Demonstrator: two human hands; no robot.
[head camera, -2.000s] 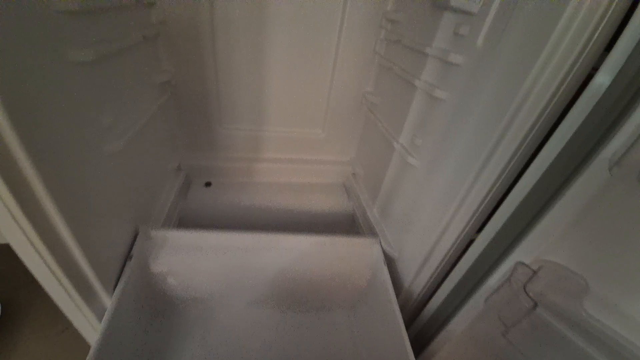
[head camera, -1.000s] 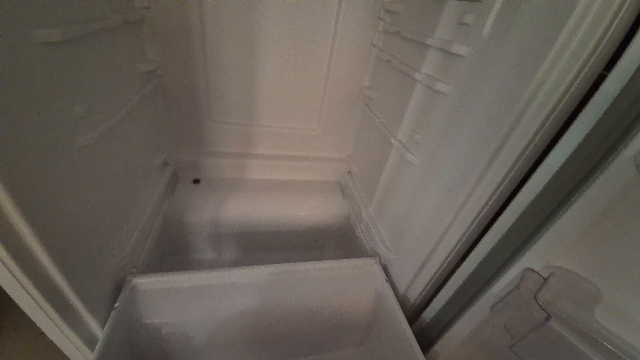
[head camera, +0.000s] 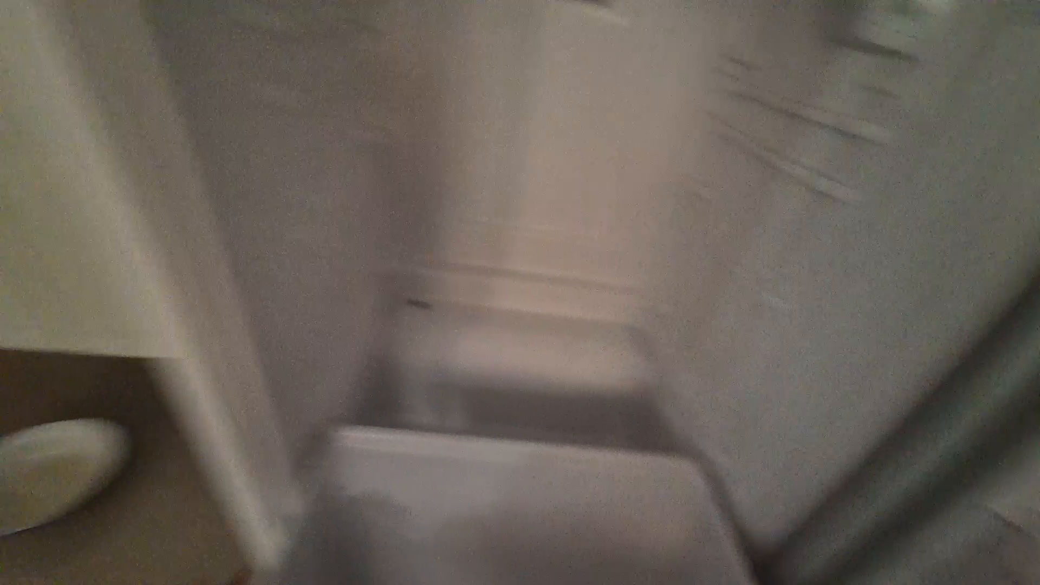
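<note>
Neither of my hands shows in the head view, which is blurred by motion. A pale refrigerator drawer (head camera: 520, 479) lies at the lower middle, its rear rim across the bottom of the open refrigerator compartment (head camera: 569, 179). Its front part is cut off by the frame's lower edge, so what touches it there is hidden. Behind the drawer is the compartment's stepped floor (head camera: 520, 349), with a small dark hole near its back left corner.
Shelf ridges (head camera: 800, 166) run along the right inner wall. A dark door seal (head camera: 910, 439) slants at the lower right. Left of the refrigerator's edge (head camera: 195, 390), a whitish rounded object (head camera: 61, 471) sits on a brown surface.
The view has shifted left and blurred, bringing in the rounded object. Between the two earlier frames the drawer's rear rim moved toward me, uncovering more floor.
</note>
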